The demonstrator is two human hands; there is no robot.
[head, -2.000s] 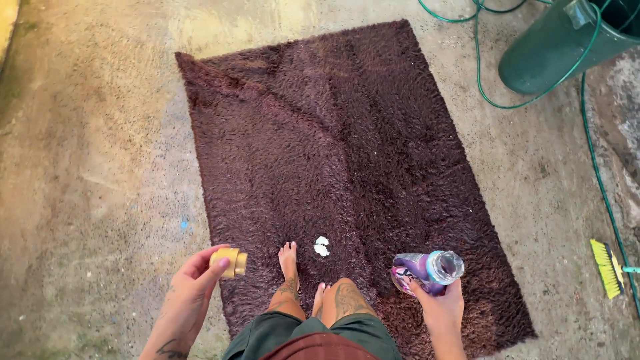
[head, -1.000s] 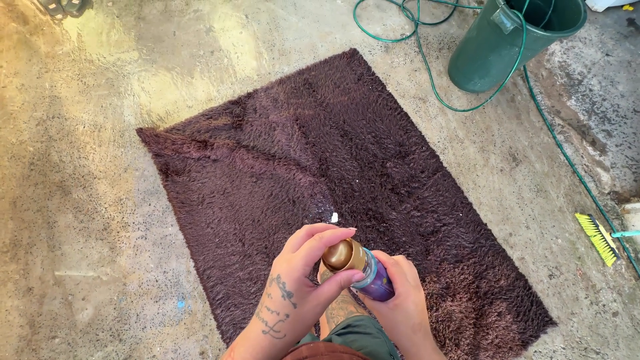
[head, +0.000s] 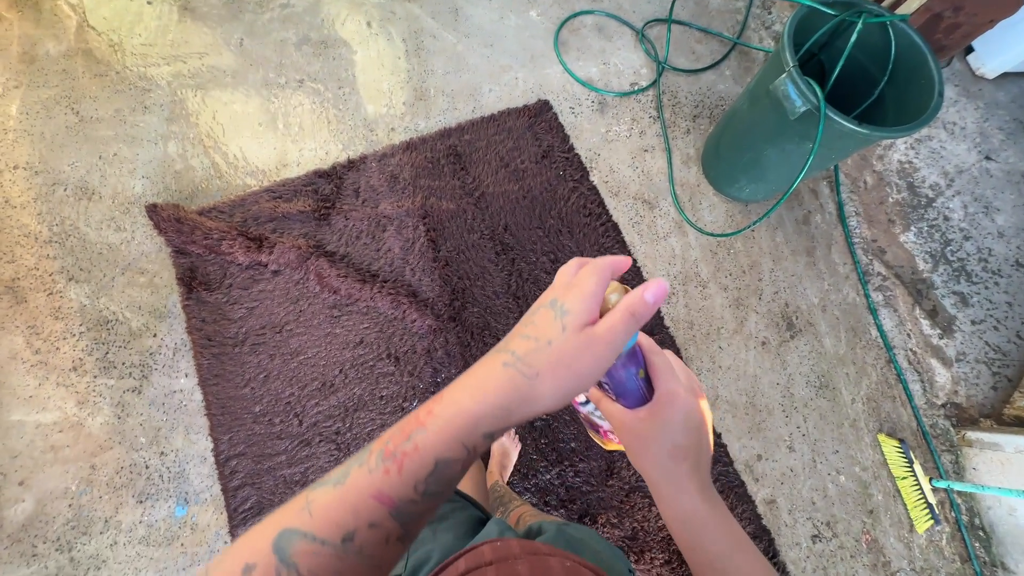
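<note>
My right hand (head: 668, 412) is wrapped around a purple plastic bottle (head: 628, 378) with a printed label. Over the top of the bottle, my left hand (head: 580, 336) has its thumb and fingers around the gold-coloured cap (head: 614, 296), which sits on the bottle's neck. Part of the cap is hidden by my fingers. Below both hands a dark brown shaggy rug (head: 336, 352) lies on the floor, with a raised fold running from its far left corner. My bare foot (head: 504, 456) is on the rug.
A green plastic bin (head: 752, 136) stands at the upper right, with a green hose (head: 668, 160) looped into and around it. A yellow-bristled brush (head: 908, 484) with a turquoise handle lies at the right on the concrete floor (head: 800, 344).
Two seconds ago the cap was in my left hand, apart from the open bottle; now it is on the neck. Both hands have moved right since one second ago. The white blobs are no longer visible.
</note>
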